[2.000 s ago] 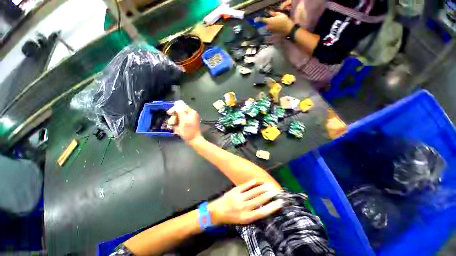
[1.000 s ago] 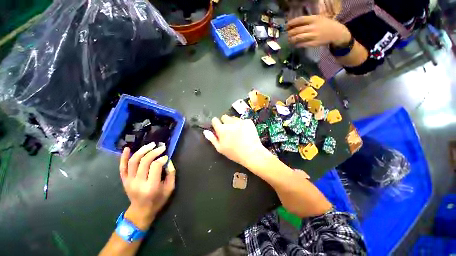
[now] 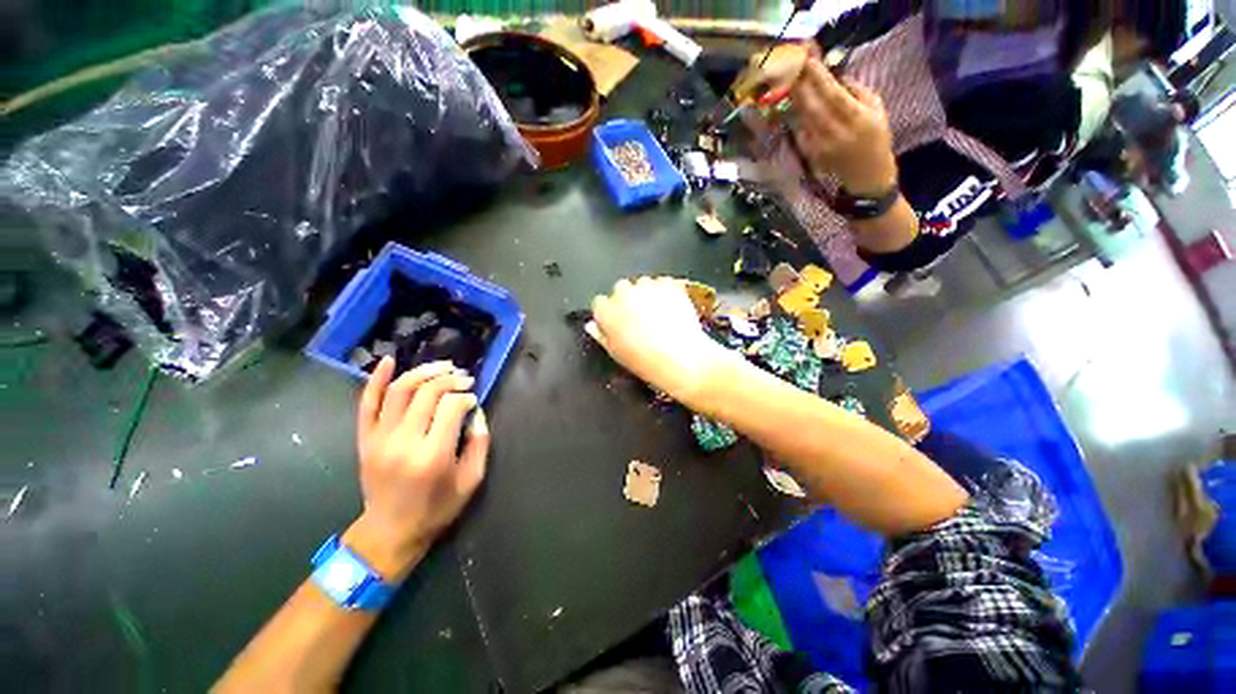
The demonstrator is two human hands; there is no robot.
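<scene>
My left hand point(image 3: 418, 445) rests at the near rim of a blue parts bin point(image 3: 510, 332), fingertips over the edge. The bin holds small black plastic parts point(image 3: 431, 325). Whether these fingers hold a part cannot be told. My right hand point(image 3: 653, 330) is at the left edge of a heap of green circuit boards point(image 3: 786, 355) and yellow and whitish square plates point(image 3: 857, 355). Its fingers are curled downward near dark wires; what they hold, if anything, is hidden. A single pale square plate point(image 3: 643, 484) lies on the dark mat below my right hand.
A large clear bag of black parts point(image 3: 292, 163) stands at upper left. A brown tub point(image 3: 591, 129) and a second blue bin point(image 3: 634, 163) are at the back. A coworker's hand point(image 3: 843, 129) is at upper right. A blue tote point(image 3: 1071, 475) stands beside the bench.
Since one second ago, both hands have stayed near the same places, by the bin and the heap. The view has shifted. Two seconds ago my right hand was at the bin and my left lay on my right arm.
</scene>
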